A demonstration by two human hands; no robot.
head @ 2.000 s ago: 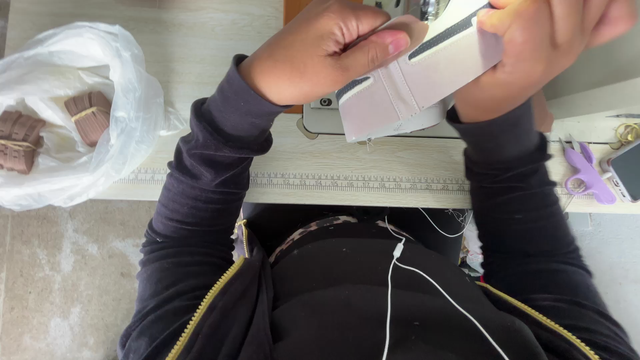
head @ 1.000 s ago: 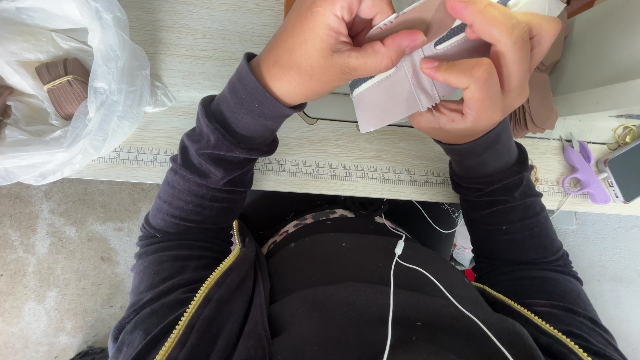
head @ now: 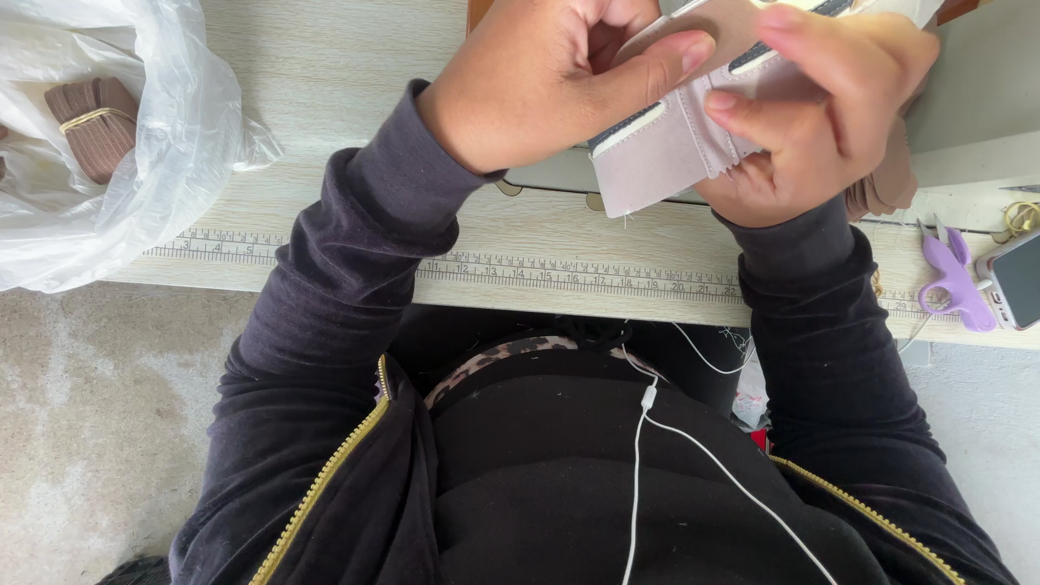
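At the top of the head view, my left hand (head: 561, 89) grips a pale mauve stitched piece (head: 650, 166) that has dark and cream strips, its thumb lying over a brownish flap. My right hand (head: 821, 122) holds the same piece from the right, thumb and fingers near its stitched seam. The lower left corner of the piece hangs free, with loose threads. Behind my right wrist lies a stack of brown pieces (head: 886, 179). The far ends of the piece and some fingertips are hidden.
A clear plastic bag (head: 195, 162) at the left holds brown pieces (head: 97, 130) bound with a band. A ruler tape (head: 569, 276) runs along the table's front edge. Purple thread snips (head: 955, 276) and a phone (head: 1016, 280) lie at the right. A white earphone cable (head: 638, 487) hangs over my front.
Two seconds ago my right hand was on the upper right part of the piece; now it is lower, its thumb by the seam. The brown stack at the right has come into sight.
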